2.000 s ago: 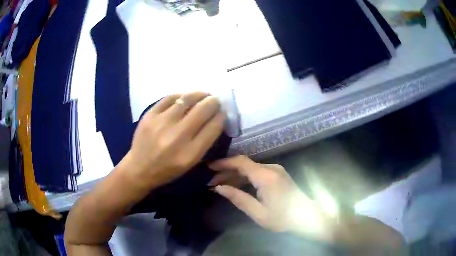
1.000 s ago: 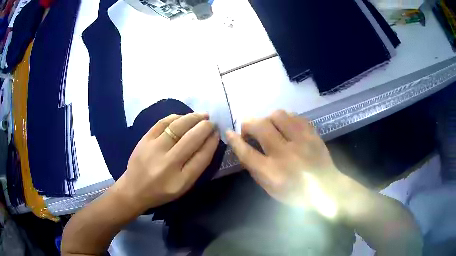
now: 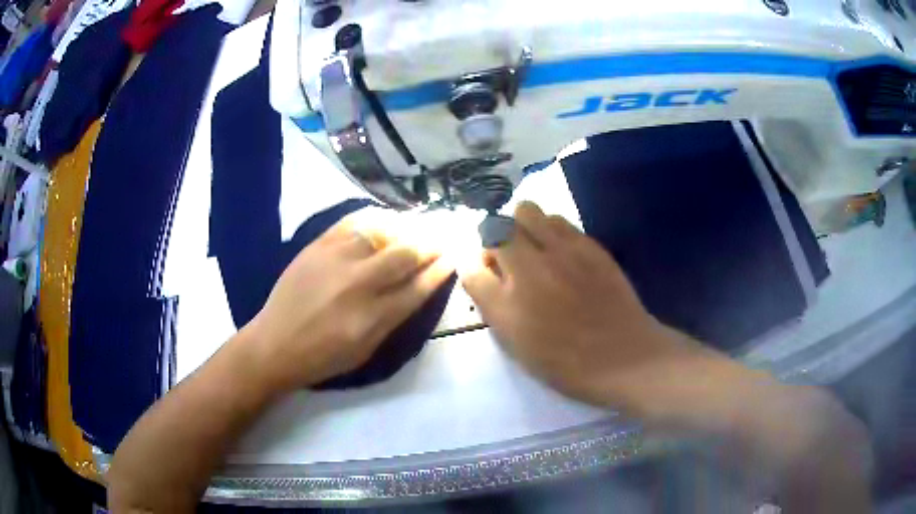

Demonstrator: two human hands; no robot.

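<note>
A navy cut panel (image 3: 246, 191) lies on the white table, with a pale area beside it under the bright lamp. My left hand (image 3: 341, 291) presses on the panel, its fingertips pinching the cloth just in front of the needle area. My right hand (image 3: 562, 301) is close beside it, fingers curled at the cloth edge near the presser foot; whether it grips the cloth is hidden by glare. The sewing machine (image 3: 643, 75) is white with a blue stripe and "JACK" on it. The presser foot is lost in the glare.
A long navy panel stack (image 3: 121, 261) lies at the left, beside an orange-yellow plastic strip (image 3: 65, 291). A squarish navy stack (image 3: 683, 221) lies under the machine arm. A ruled strip (image 3: 432, 474) runs along the front table edge. Coloured cloth is heaped at the upper left.
Both hands and the panel have moved from the front table edge up to the needle area. The view has shifted, so the machine head now shows. The fingertips remain close together.
</note>
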